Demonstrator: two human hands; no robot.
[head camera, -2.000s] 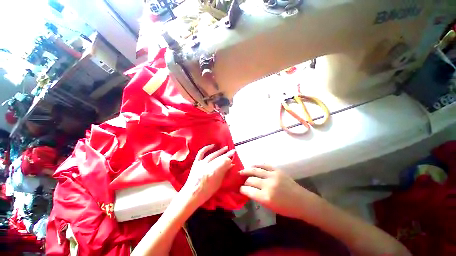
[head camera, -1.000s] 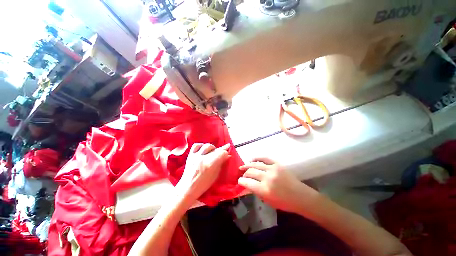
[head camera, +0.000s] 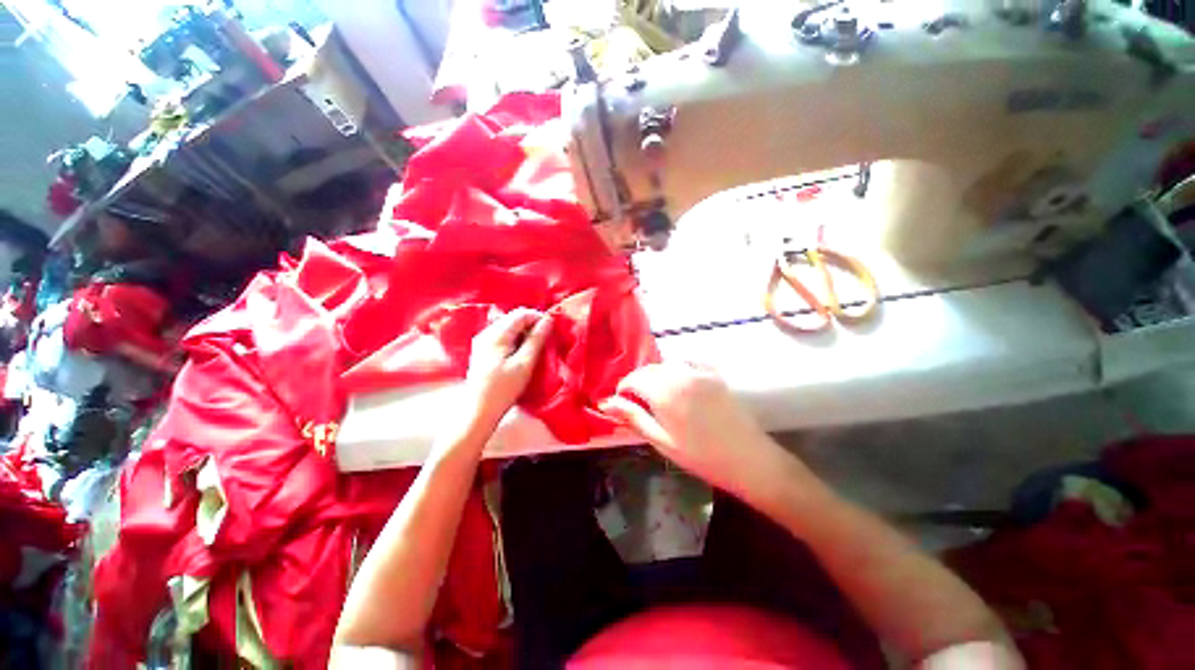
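Note:
The red fabric (head camera: 446, 275) lies bunched over the left of the machine bed and hangs down to the left, with tan-gold trim (head camera: 210, 504) among its lower folds. Its right part runs up to the presser foot (head camera: 645, 225) under the machine head. My left hand (head camera: 509, 353) pinches a fold of the cloth left of its right edge. My right hand (head camera: 682, 403) holds the edge at the front right, fingers curled. Yellow-orange scissors (head camera: 822, 288) lie on the bed under the arm.
The cream-white sewing machine arm (head camera: 904, 105) spans the top right. The pale machine bed (head camera: 917, 360) runs to the right. Dark and red cloth (head camera: 1114, 563) lies low right. A cluttered shelf (head camera: 223, 118) and red cloth piles stand on the left.
The view has shifted, so the machine sits further right and more level. My left hand now pinches the cloth instead of lying flatter on it. The cloth near my hands is more bunched.

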